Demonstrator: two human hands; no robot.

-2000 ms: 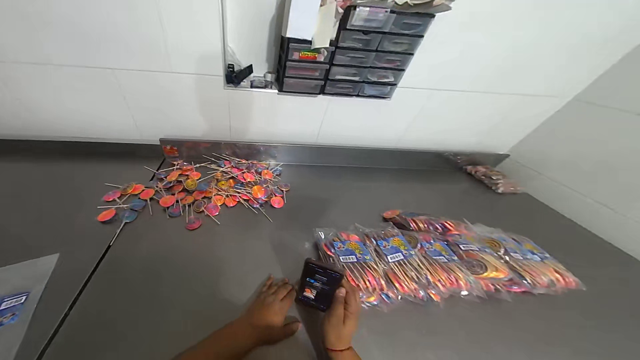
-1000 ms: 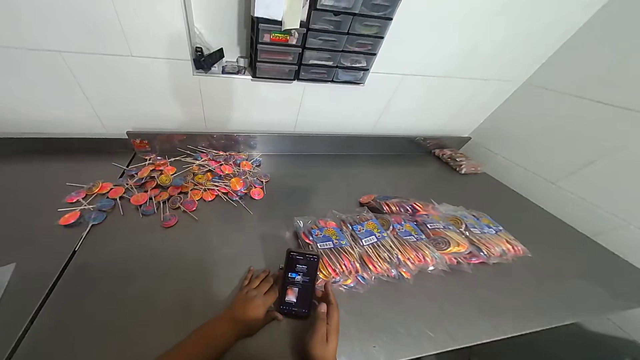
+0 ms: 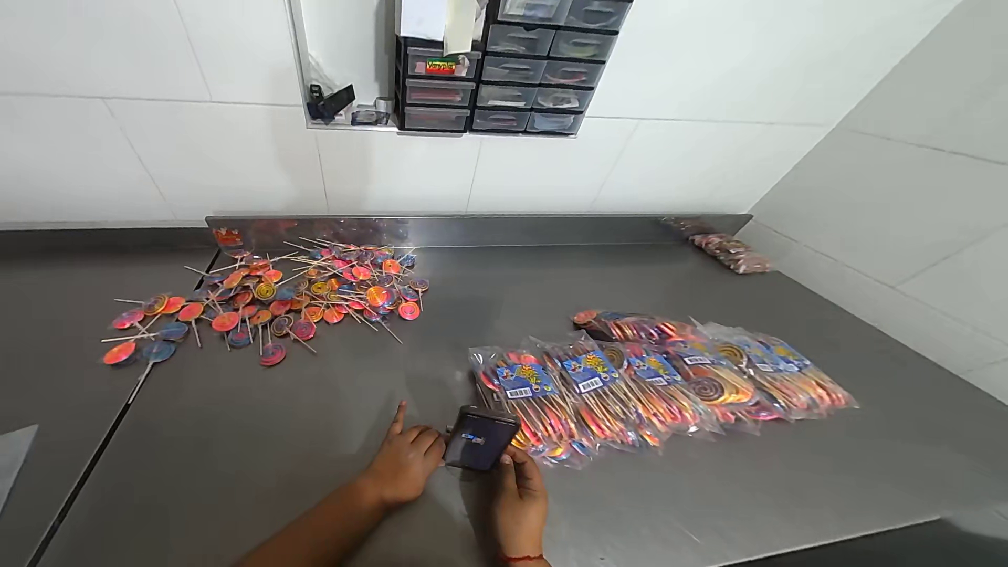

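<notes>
A dark smartphone (image 3: pixel 481 439) with a mostly dark screen is tilted up above the metal table, between my hands. My right hand (image 3: pixel 520 504), with a red string at the wrist, grips the phone's lower right corner. At the phone's left edge is my left hand (image 3: pixel 405 462), its index finger pointing away; whether it grips the phone I cannot tell. Clear bags of lollipops (image 3: pixel 551 405) with blue labels lie in a row just beyond and right of the phone. A loose pile of colourful lollipops (image 3: pixel 315 295) is spread at the back left.
Another filled bag (image 3: pixel 728 252) lies in the back right corner. A raised metal edge (image 3: pixel 512 231) runs along the wall. Small plastic drawers (image 3: pixel 513 69) stand in a wall recess. A seam (image 3: pixel 98 453) crosses the table at left, near a clear plastic sheet (image 3: pixel 14 461).
The phone, which showed a lit screen with pictures, now shows a mostly dark one and is tilted differently. My left index finger has stretched out away from the phone.
</notes>
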